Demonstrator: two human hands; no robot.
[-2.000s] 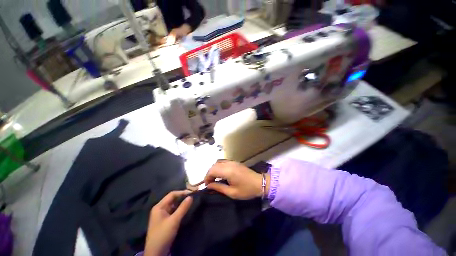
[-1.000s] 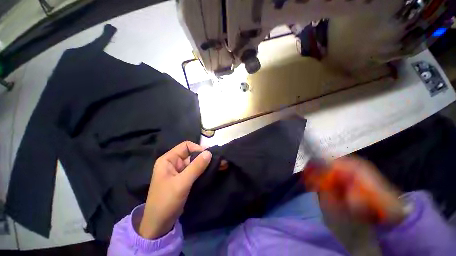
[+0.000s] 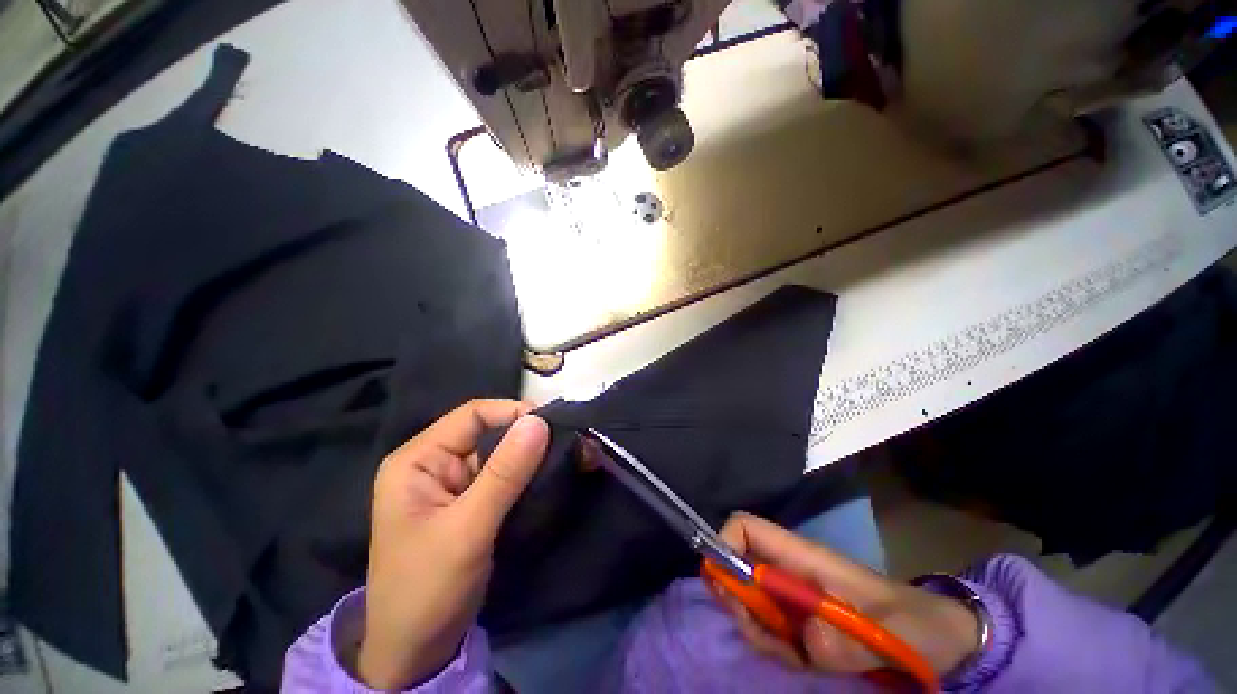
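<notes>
A black garment panel (image 3: 299, 312) lies spread over the white table left of the needle and runs under my hands. My left hand (image 3: 455, 508) pinches the cloth's edge between thumb and fingers. My right hand (image 3: 868, 610) holds fabric shears (image 3: 672, 504) by their orange-red handles. The blades point up and left, with the tips at the cloth just right of my left fingertips; the blades look nearly closed. A pointed part of the cloth (image 3: 760, 359) extends right, below the machine bed (image 3: 760, 203).
The sewing machine head (image 3: 543, 82) stands above the brightly lit needle area. A printed ruler scale (image 3: 1004, 325) runs along the table's front edge at right. Dark cloth (image 3: 1072, 434) hangs at the right. A dark panel with round shapes (image 3: 1194, 160) lies at far right.
The view has moved down and closer. The shears left the machine bed into my right hand, and their tips are now at the cloth. My left hand keeps its pinch.
</notes>
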